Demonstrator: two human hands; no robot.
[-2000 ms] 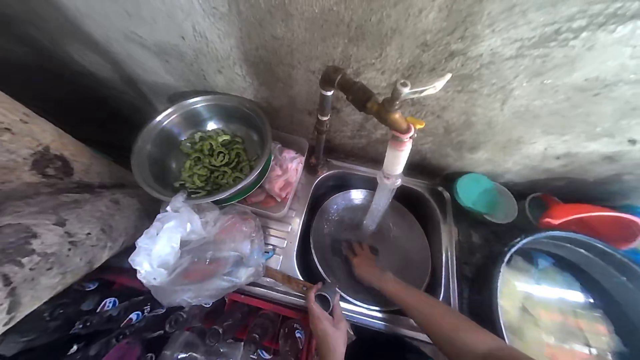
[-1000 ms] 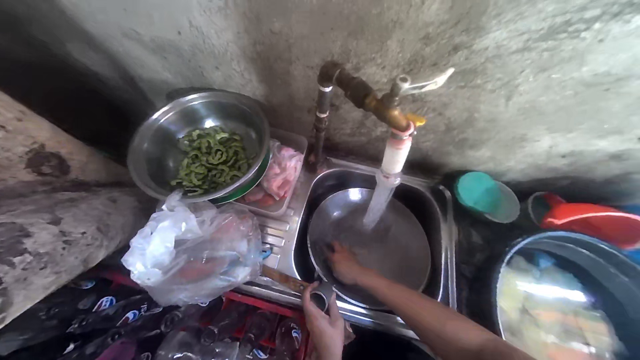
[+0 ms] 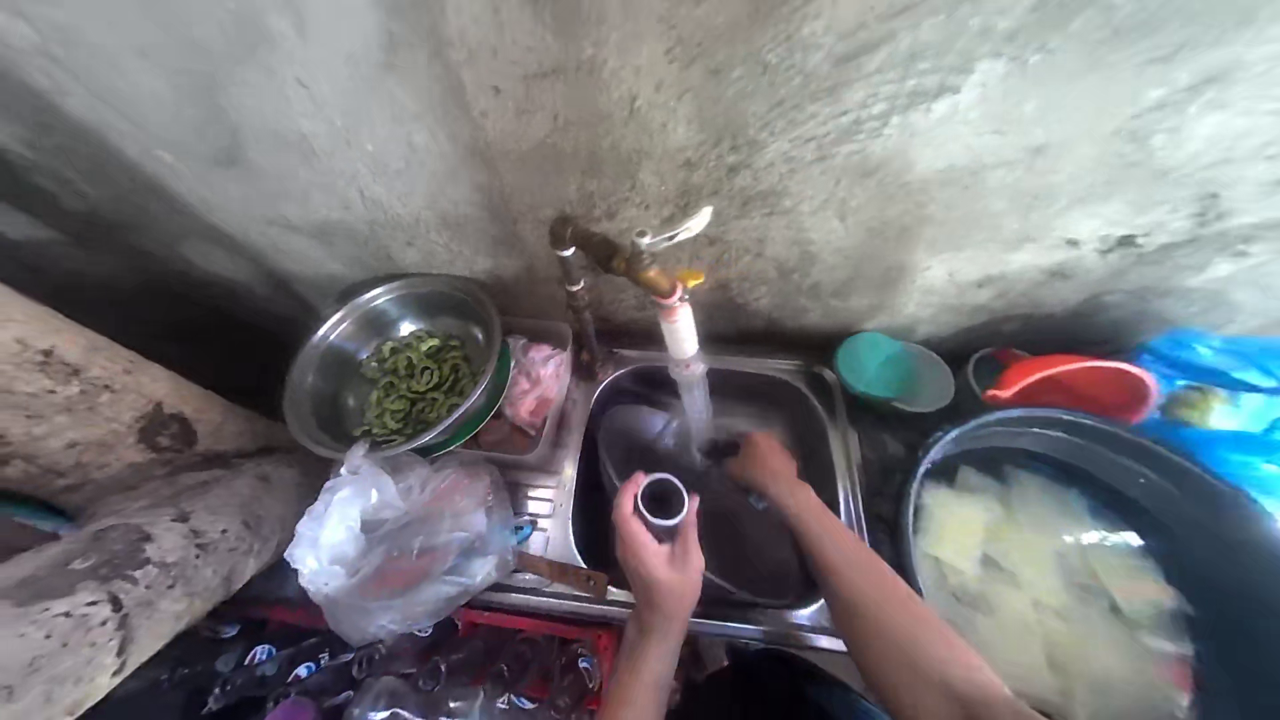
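Note:
My left hand [image 3: 655, 560] grips the hollow tubular handle [image 3: 662, 500] of a metal wok, its round open end facing up. The wok [image 3: 740, 550] sits tilted in the stainless steel sink [image 3: 850, 490]. Water runs into it from a brass faucet [image 3: 650, 275] with a pale extension on its spout. Beside the stream, inside the wok, is my right hand [image 3: 765, 468], fingers bent around a small dark thing; blur hides what it is.
Left: a steel bowl [image 3: 310, 400] of sliced green vegetable, a plastic tub [image 3: 560, 400] with a pink bagged item, a clear bag [image 3: 400, 550], a knife [image 3: 565, 575], crated bottles [image 3: 520, 665]. Right: green [image 3: 875, 365] and red [image 3: 1090, 385] plastic vessels, a large basin [image 3: 930, 450] with pale pieces in water.
My left hand has moved from the sink's front left edge to over the basin, with the handle. The wok has tilted. My right hand has moved right and farther back, beside the stream.

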